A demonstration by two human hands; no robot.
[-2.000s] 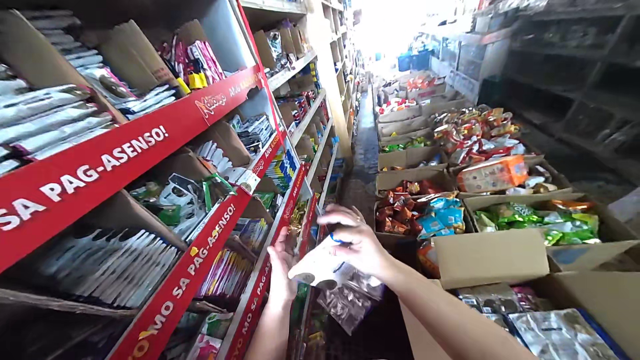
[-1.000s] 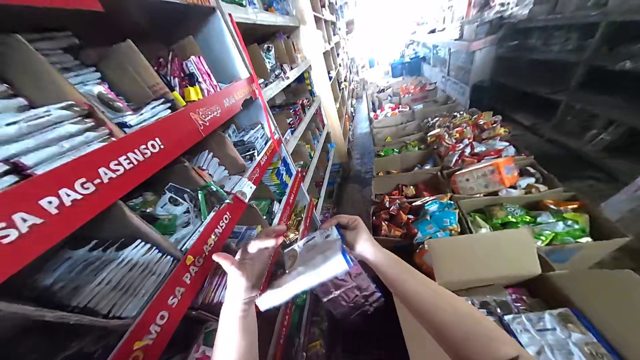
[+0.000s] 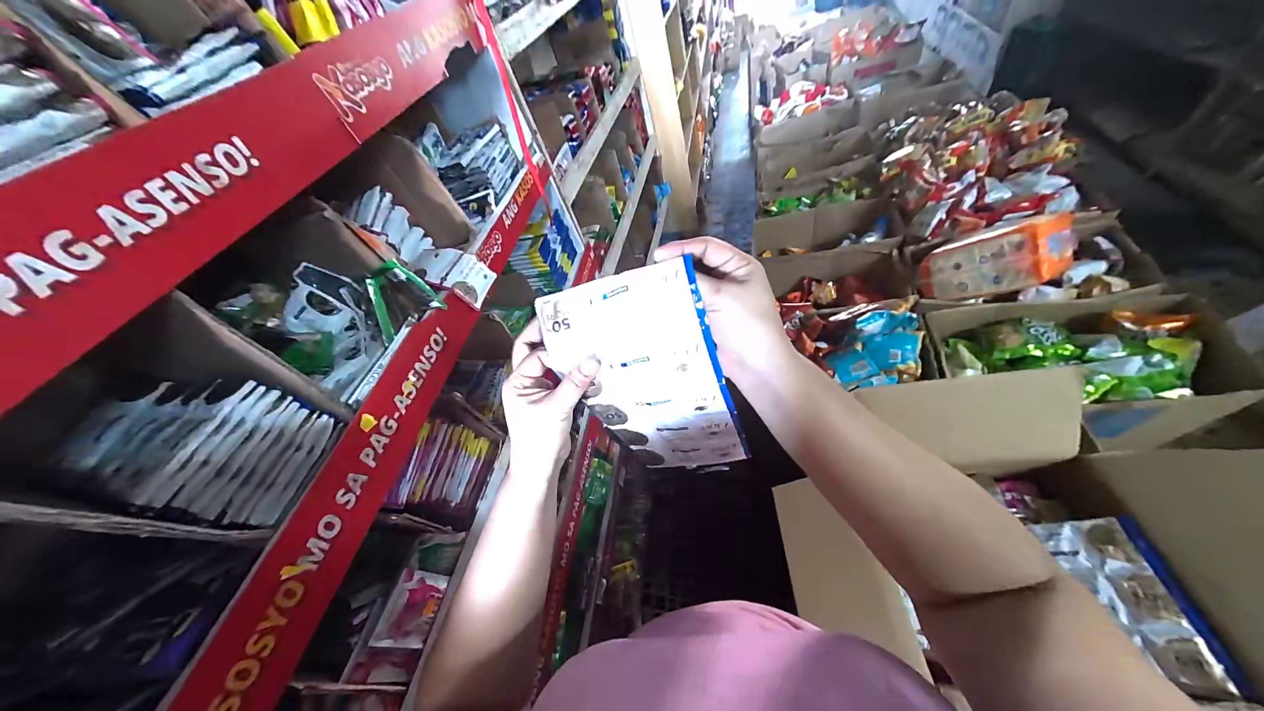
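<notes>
A strip of white, blue-edged sachets (image 3: pixel 657 365) is held up before me between both hands, its printed side facing me. My left hand (image 3: pixel 543 390) grips its left edge, thumb on the front and fingers behind. At the upper right corner my right hand (image 3: pixel 726 296) pinches the blue edge. Left of the hands, a shelf rack with red printed strips (image 3: pixel 395 395) holds packets in cardboard compartments. White packets (image 3: pixel 212 449) stand in a row on a lower shelf, and pink and yellow sachets (image 3: pixel 444 464) sit closer to my left hand.
Open cardboard boxes line the right side, with green snack packs (image 3: pixel 1076 355), blue packs (image 3: pixel 879 346) and an orange pack (image 3: pixel 997 259). A box flap (image 3: pixel 973 420) sticks up near my right forearm. A narrow aisle (image 3: pixel 731 138) runs ahead between shelves and boxes.
The white sachets have been turned and spread upright toward me. My left hand, apart from them with open fingers one second ago, now grips their left edge. The dark packet seen below them is out of sight.
</notes>
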